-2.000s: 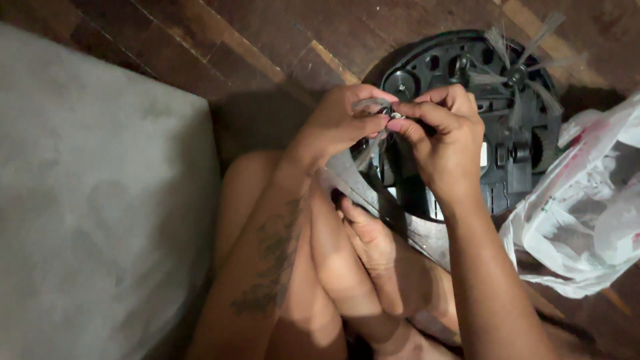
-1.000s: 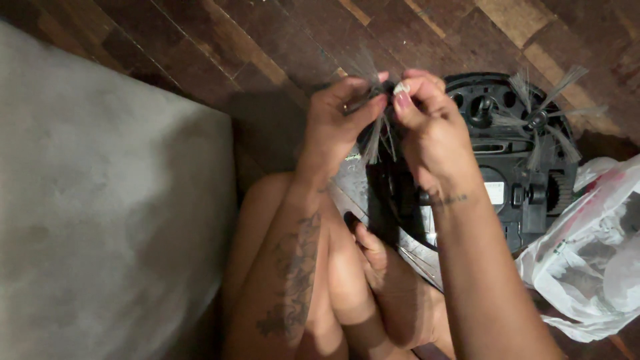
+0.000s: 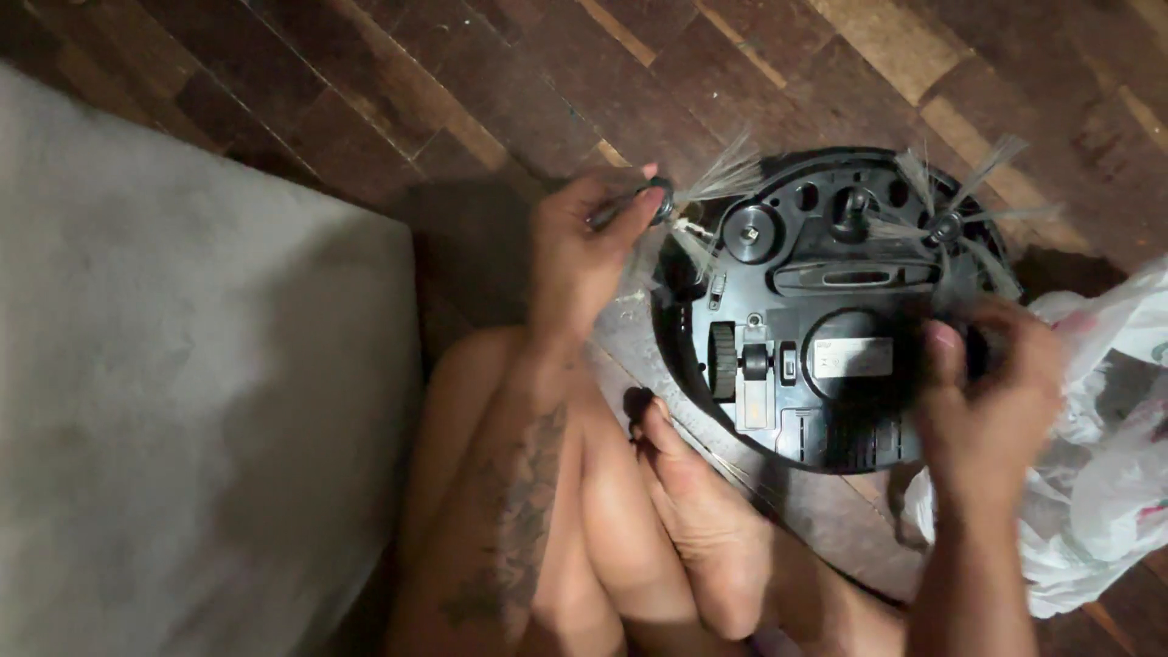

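My left hand point(image 3: 589, 237) holds a side brush point(image 3: 664, 199) by its dark hub, its pale bristles spread out to the right. Beside it a robot vacuum cleaner point(image 3: 785, 315) lies with its underside up. A bare round brush mount point(image 3: 752, 234) shows at its upper left, and a second side brush point(image 3: 946, 226) is fitted at its upper right. Over the right part of the vacuum is my right hand point(image 3: 995, 392), blurred, with thumb and fingers apart; nothing is seen between them.
A white plastic bag point(image 3: 1095, 465) stands open at the right, close to the vacuum. Grey upholstered furniture point(image 3: 201, 383) fills the left side. My bare foot point(image 3: 703, 538) rests near the vacuum's lower edge, on the wooden parquet floor point(image 3: 511, 82).
Both hands were together at the loose side brush. My right hand has left it and moved down and right over the vacuum; my left hand keeps the brush.
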